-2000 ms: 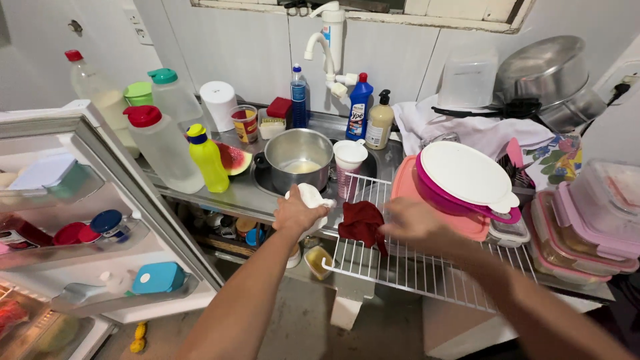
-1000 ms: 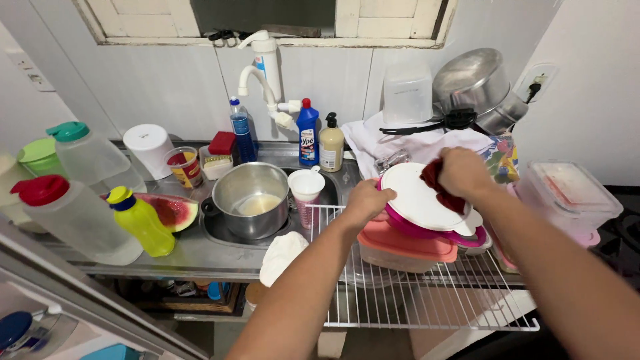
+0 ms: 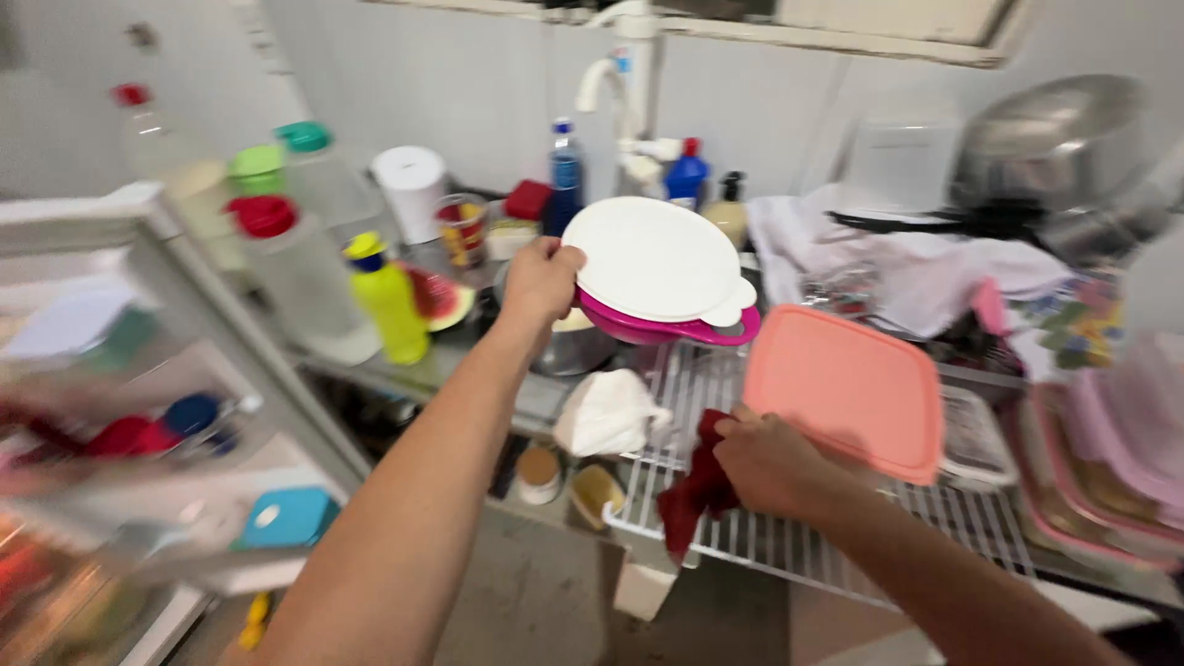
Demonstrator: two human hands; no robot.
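Observation:
My left hand grips the left rim of a magenta plastic bowl with a white lid on it, held up in front of the sink. A dark red cloth hangs from my right hand, over the white wire rack. Right beside that hand is a container with a coral lid, resting on the rack. A crumpled white bag or cloth lies at the rack's left end. The lidded bowl partly hides a metal pot.
An open refrigerator door stands at left. Bottles, among them a yellow bottle, and a watermelon piece line the counter's left. Stacked containers stand at right, below a large metal pot. The faucet rises behind the sink.
The lidded magenta bowl has moved left, off the coral-lidded container, in my left hand. My right hand and the red cloth have left the white lid and come down over the rack. The view has turned left.

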